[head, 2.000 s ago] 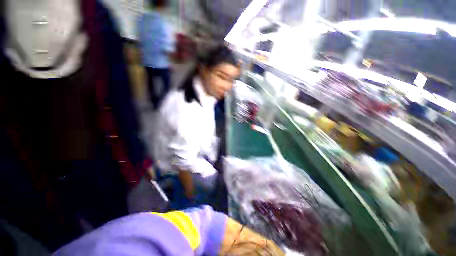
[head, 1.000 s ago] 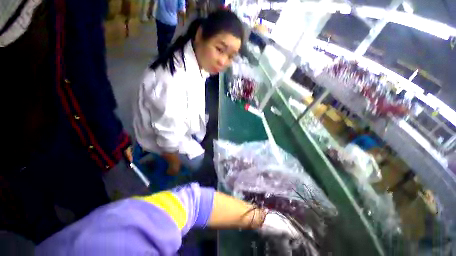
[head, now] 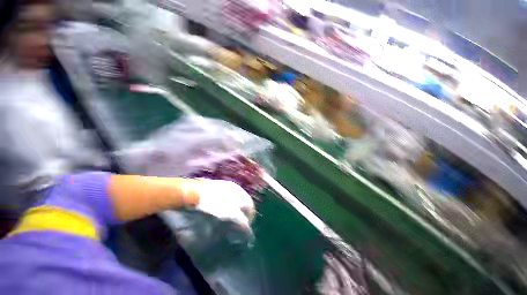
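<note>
My left hand (head: pixel 224 200), in a white glove with a purple and yellow sleeve, reaches in from the left, at the near edge of the open clear plastic bag (head: pixel 173 141). Its fingers look curled, but blur hides whether they grip anything. Dark red wire leads (head: pixel 234 169) lie in the bag's mouth, just beyond the glove. Crumpled clear plastic also shows below the glove. A blurred bunch of pale and dark wires (head: pixel 341 275) lies at the bottom edge, right of my hand. My right hand is out of view.
The green bench (head: pixel 277 242) meets a green conveyor belt (head: pixel 323 173) along a pale metal strip (head: pixel 300 207). A person in white (head: pixel 40 127) is at the left. A second wire heap (head: pixel 110 64) lies further up. Pale bundles (head: pixel 375 155) line the far side, below a white shelf (head: pixel 370 75).
The view has swung right, so the neighbour and bag sit further left. My left hand now shows at the bag's near side, without the dark strands seen around it before. A wire bunch has come into view.
</note>
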